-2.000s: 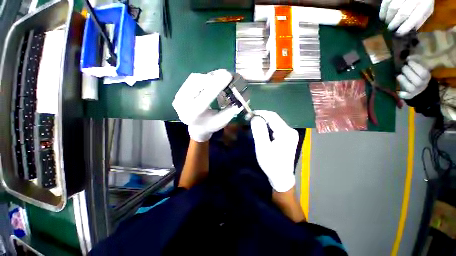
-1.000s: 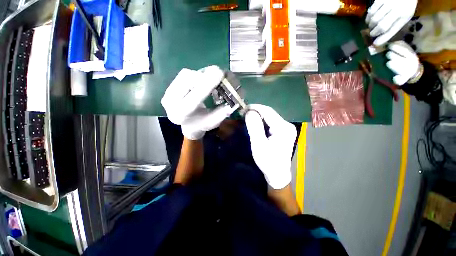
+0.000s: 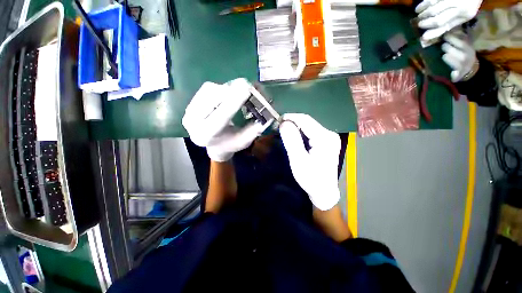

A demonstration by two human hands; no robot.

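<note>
My left hand point(image 3: 220, 119), in a white glove, holds a small dark electrical unit point(image 3: 256, 110) between thumb and fingers above the bench's front edge. A pale edge on the unit slants down toward my right hand. My right hand point(image 3: 311, 155), also in a white glove, is closed on a slim dark tool point(image 3: 303, 137), partly hidden by the fingers. Its fingertips are at the unit's lower right corner. Whether the tool's tip touches the unit cannot be told.
A metal tray point(image 3: 64, 143) with dark units and a blue bin point(image 3: 129, 51) are at left. An orange-and-white box point(image 3: 313, 40) lies on pale strips point(image 3: 275, 51). A reddish sheet point(image 3: 384, 103), red-handled pliers point(image 3: 424, 94) and another person's gloved hands point(image 3: 446, 20) are at right.
The view has shifted slightly. The unit is tilted a little differently in my left hand. My right hand stays at its corner. The other person's hands have moved together over a small pale piece.
</note>
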